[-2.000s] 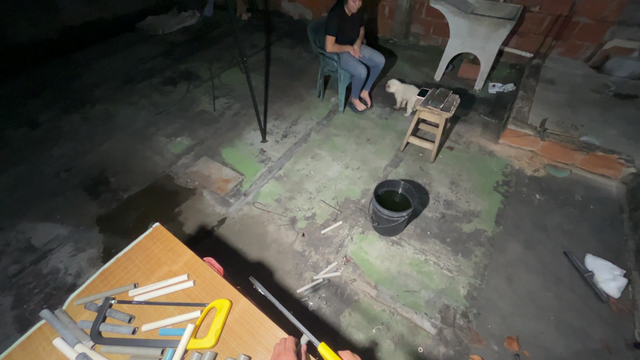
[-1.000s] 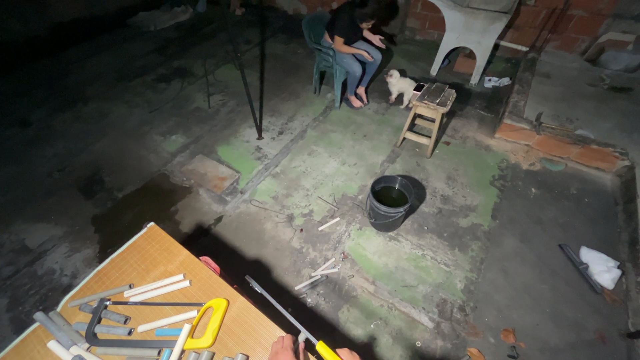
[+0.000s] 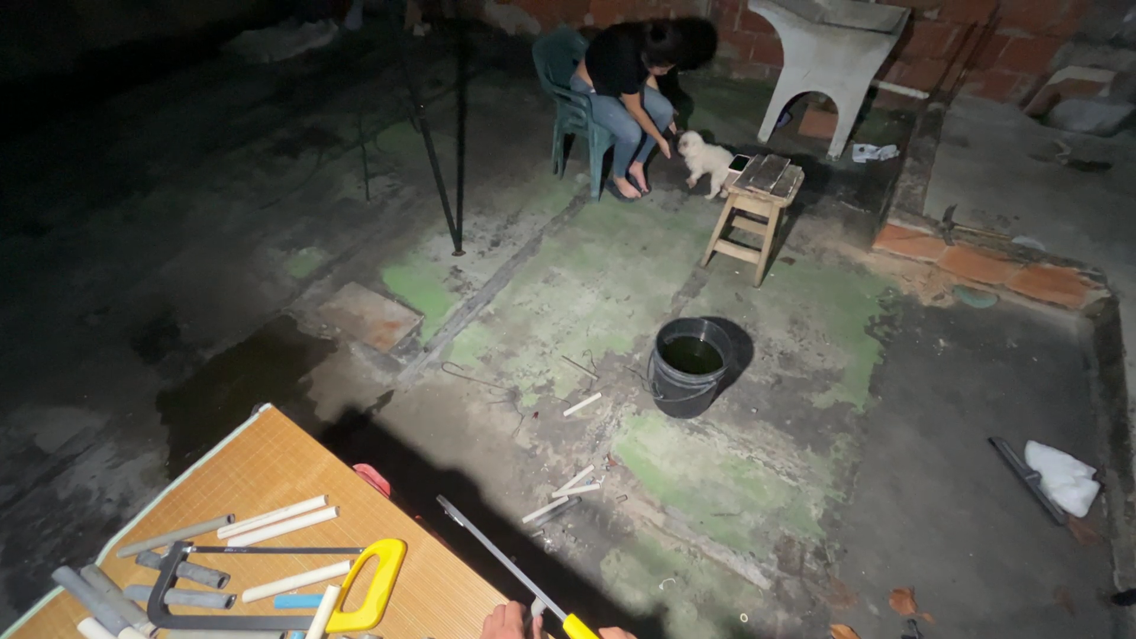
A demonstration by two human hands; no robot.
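Observation:
At the bottom edge, my left hand (image 3: 503, 621) presses a short grey pipe piece (image 3: 537, 607) at the table's edge. Just right of it, my right hand (image 3: 615, 633) is at the yellow handle of a hacksaw (image 3: 502, 557), mostly cut off by the frame; the saw's metal frame points up and left past the table edge. A second hacksaw (image 3: 380, 586) with a yellow handle lies on the wooden table (image 3: 435, 568), among white pipe pieces (image 3: 297, 581), grey pipe pieces (image 3: 182, 596) and a blue piece (image 3: 298, 601).
Cut pipe pieces (image 3: 575, 490) lie on the concrete floor beyond the table. Farther off stand a black bucket (image 3: 688, 386) of dark liquid, a wooden stool (image 3: 750, 209) and a concrete sink (image 3: 821, 62). A person (image 3: 621, 80) sits on a green chair (image 3: 559, 80) beside a white dog (image 3: 706, 164).
The seated person has bent forward from a more upright pose, and their hands now reach down close to the dog. My hands and the hacksaw keep nearly the same place.

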